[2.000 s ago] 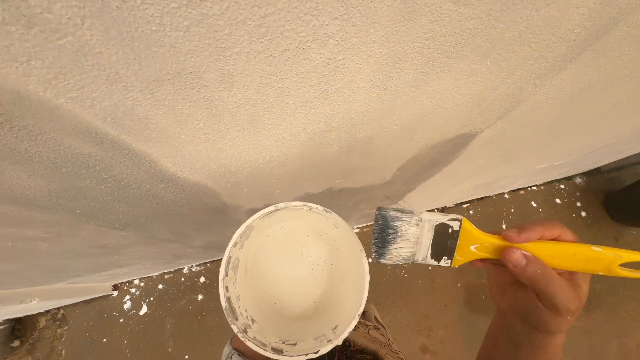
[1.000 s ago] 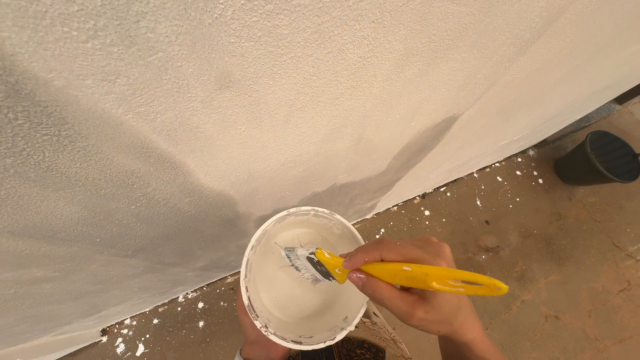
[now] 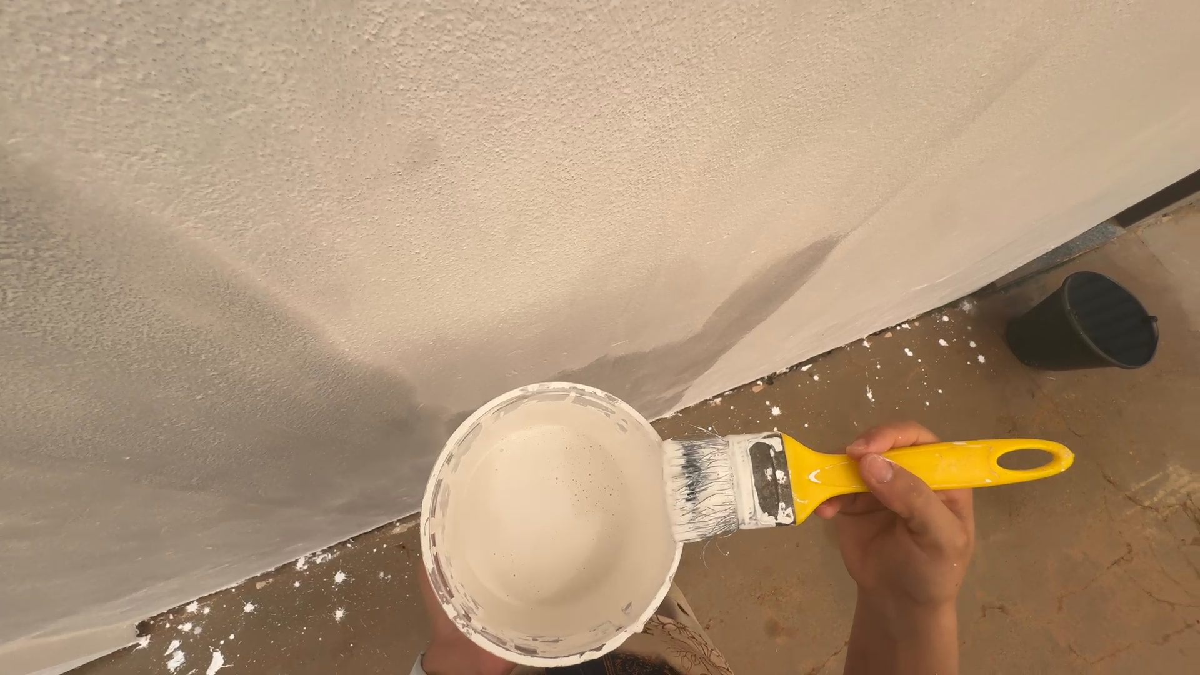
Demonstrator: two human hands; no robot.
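Note:
My right hand [image 3: 905,516] grips the yellow handle of a flat paintbrush [image 3: 787,478], which lies level and points left. White paint coats its dark bristles and metal ferrule, and the bristle tips meet the right rim of a round paint bucket [image 3: 436,553]. Off-white paint [image 3: 553,506] fills part of the bucket, and dried smears mark its inner wall. My left hand [image 3: 450,628] holds the bucket from below on the left; most of its fingers are hidden behind it. Beyond the bucket stands a textured wall [image 3: 525,206] with darker grey patches low down.
A black plastic bucket [image 3: 1059,328] rests on the brown floor [image 3: 1050,525] at the right, near the wall's foot. White paint spatters dot the floor along the wall's bottom edge. Patterned cloth [image 3: 689,628] shows below the paint bucket.
A second ago the bristles were in the paint inside the bucket; now the brush is out to the right, at the rim. My right hand has moved right with it.

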